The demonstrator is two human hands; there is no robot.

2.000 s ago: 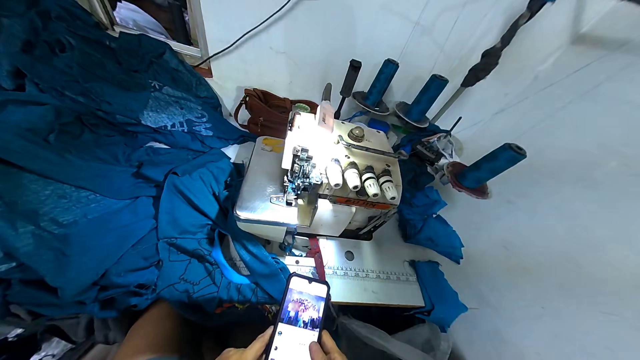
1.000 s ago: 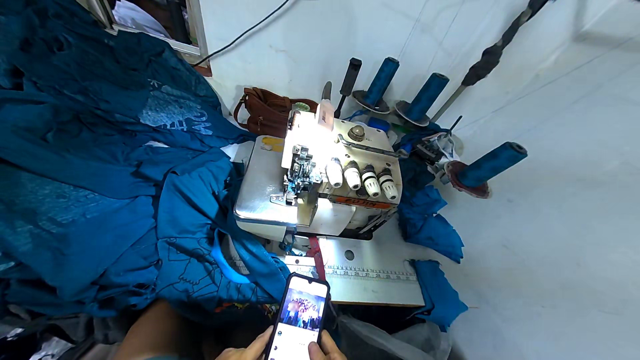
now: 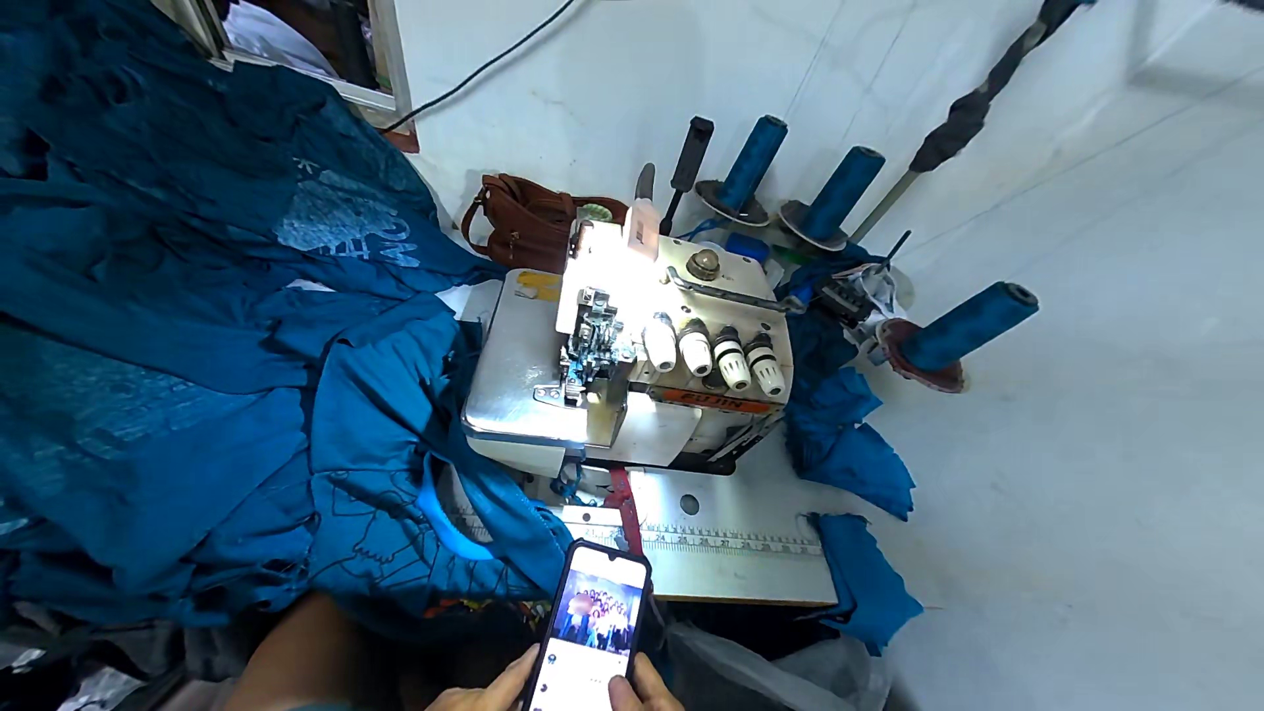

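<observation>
A smartphone [image 3: 591, 632] with a lit screen is held upright at the bottom centre. My left hand [image 3: 489, 689] grips its left edge, and my right hand [image 3: 644, 689] holds the right edge, the thumb over the lower screen. Beyond the phone stands a white overlock sewing machine [image 3: 681, 286] with its lamp shining on the needle area. A red strip [image 3: 624, 509] lies on the machine table near the top of the phone. Blue fabric [image 3: 385, 513] is heaped left of the machine, reaching close to the phone.
Blue thread cones [image 3: 753, 163] stand behind and right of the machine. A brown leather bag [image 3: 528, 222] sits behind it. Blue fabric scraps [image 3: 869, 583] hang at the right edge of the metal table [image 3: 741, 578]. A translucent plastic bag [image 3: 770, 671] is below, and a white wall [image 3: 1116, 415] rises at right.
</observation>
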